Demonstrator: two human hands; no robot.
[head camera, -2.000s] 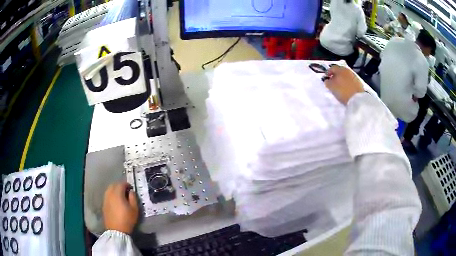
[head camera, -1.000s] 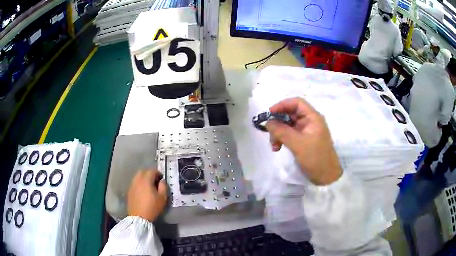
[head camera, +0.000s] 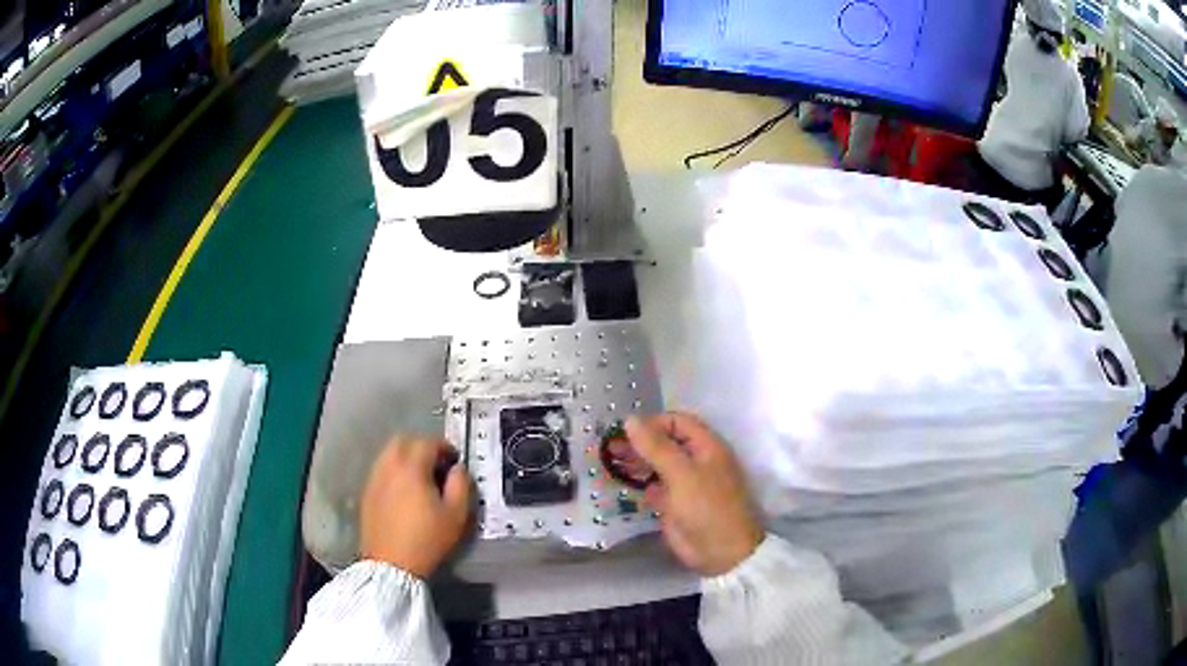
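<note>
My right hand (head camera: 703, 492) pinches a dark ring part (head camera: 625, 458) between thumb and fingers, above the right side of the perforated work plate (head camera: 605, 364). The black marking fixture (head camera: 535, 489) lies on the plate just left of that ring; a thin light circle shows on its seat. My left hand (head camera: 417, 505) rests at the plate's left edge, on the grey base slab (head camera: 378, 390), fingers curled; whether it holds anything cannot be told. Thin silver locating rails (head camera: 458, 436) run between the left hand and the fixture.
A tall white tray stack (head camera: 859, 299) stands right, several rings along its far edge. A left tray stack (head camera: 117, 553) holds rows of rings. Behind the plate are two spare blocks (head camera: 611, 289) and a loose ring (head camera: 492, 284), below the laser head (head camera: 462, 156). A keyboard (head camera: 586, 638) lies in front.
My right hand has taken a ring from the right stack's far edge and carried it left and down to beside the fixture. My left hand stays by the plate. The view has shifted.
</note>
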